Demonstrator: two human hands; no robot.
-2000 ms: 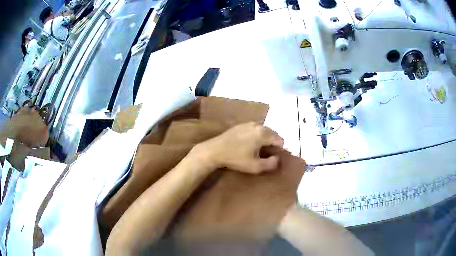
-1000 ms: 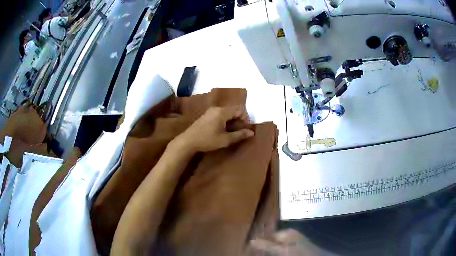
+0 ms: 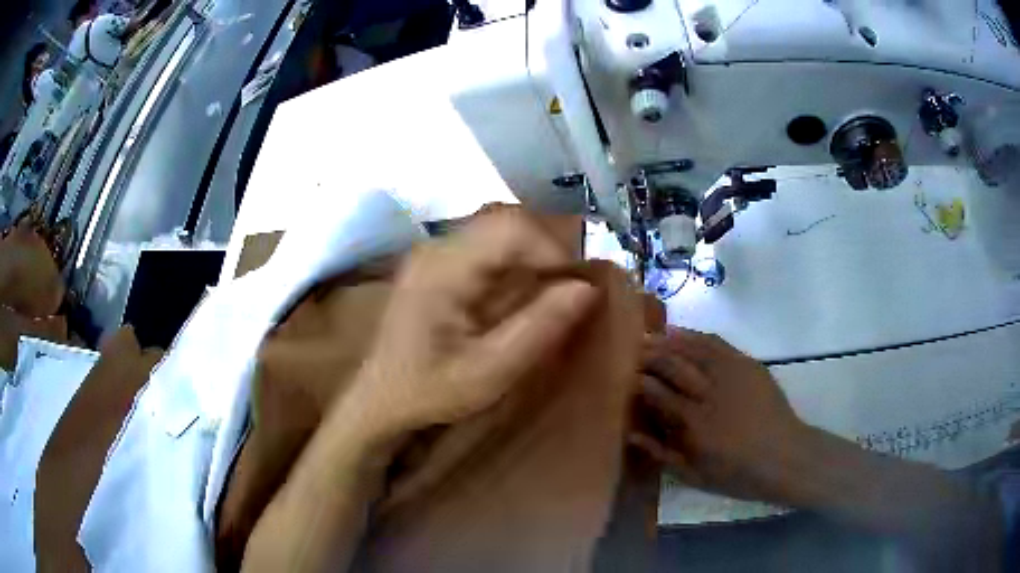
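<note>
A brown panel [image 3: 559,448] with a white lining [image 3: 324,263] lies bunched on the white machine table, its right edge close to the presser foot and needle [image 3: 643,241]. My left hand [image 3: 481,313], blurred, grips the panel's upper part near its right edge. My right hand [image 3: 710,409] is at the panel's right edge, fingers on the brown material just in front of the needle area. The fingertips of my right hand are partly hidden by the panel. Whether the edge is under the presser foot cannot be told.
The white sewing machine head [image 3: 761,101] stands at the upper right. A printed ruler scale [image 3: 940,420] runs along the table's front edge. Brown and white pieces [image 3: 84,448] are heaped at the left beside a dark board [image 3: 173,293]. People show at the far upper left.
The brown panel and my left hand have come closer to the needle. My right hand has moved up from the bottom edge onto the panel's right edge. The view has shifted right.
</note>
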